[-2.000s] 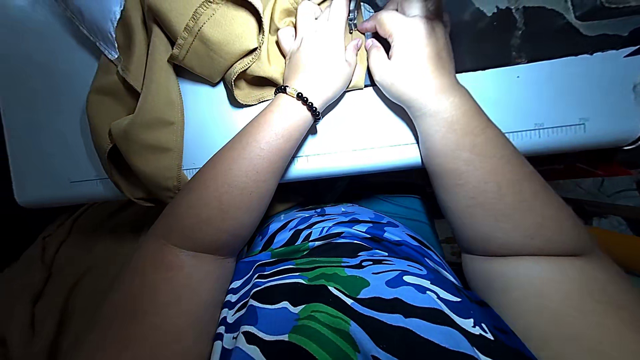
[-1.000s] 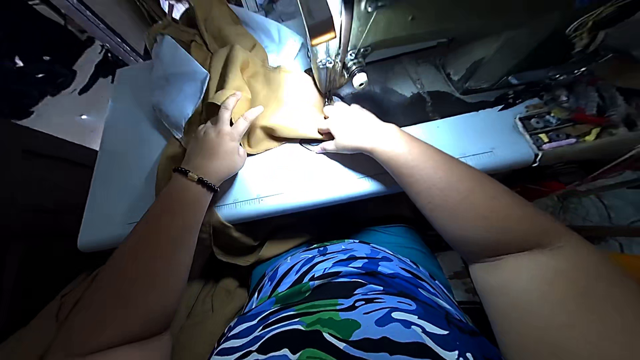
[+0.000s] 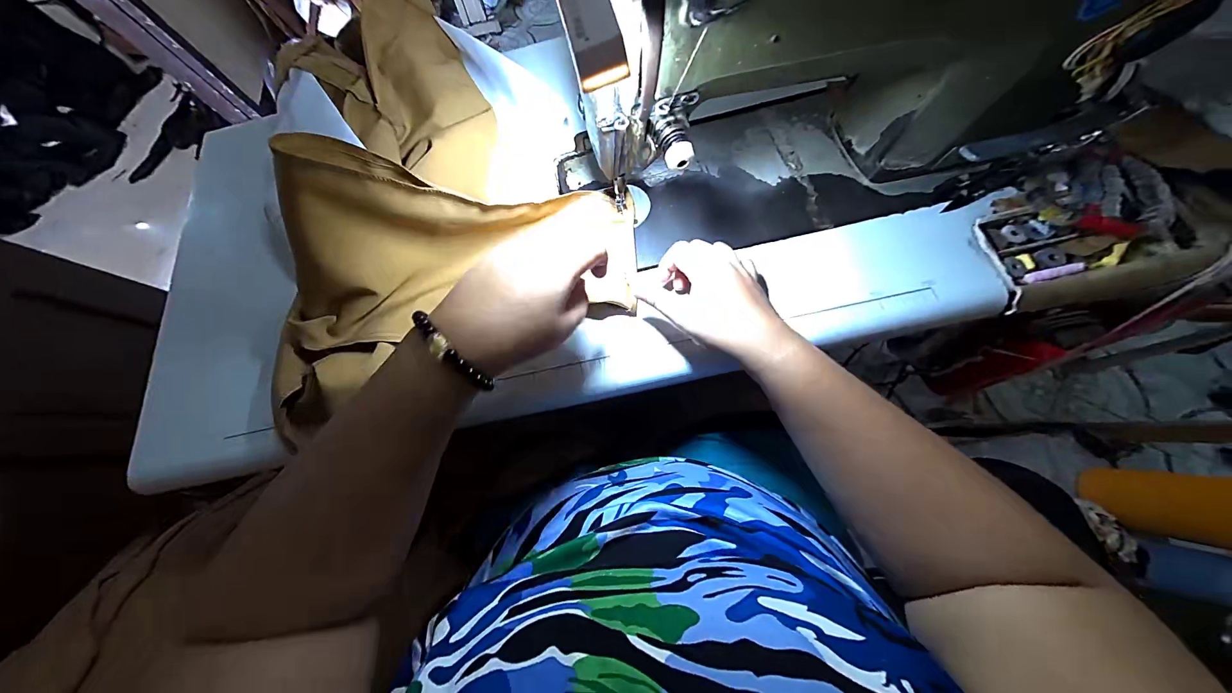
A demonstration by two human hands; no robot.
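Mustard-brown cloth [image 3: 385, 241] lies in folds on the left of a sewing machine's white table [image 3: 866, 279]. Its right edge passes beneath the presser foot [image 3: 622, 192] of the green sewing machine [image 3: 770, 48]. My left hand [image 3: 529, 289], a beaded bracelet at its wrist, rests on the cloth just in front of the foot, fingers bent; whether it pinches the cloth is not clear. Close to the cloth's front right corner is my right hand [image 3: 712, 294], thumb and fingertips curled near the edge. Glare hides its exact contact with the cloth.
A tray of bobbins [image 3: 1049, 250] and thread scraps is set at the table's right end. The lamp [image 3: 604, 72] shines beside the needle. An orange roll [image 3: 1155, 505] lies at the lower right, and dark cloth [image 3: 67, 125] is at the upper left.
Since a second ago my left hand has moved right across the cloth, nearer the presser foot. My right hand has drawn back from the foot towards the table's front edge.
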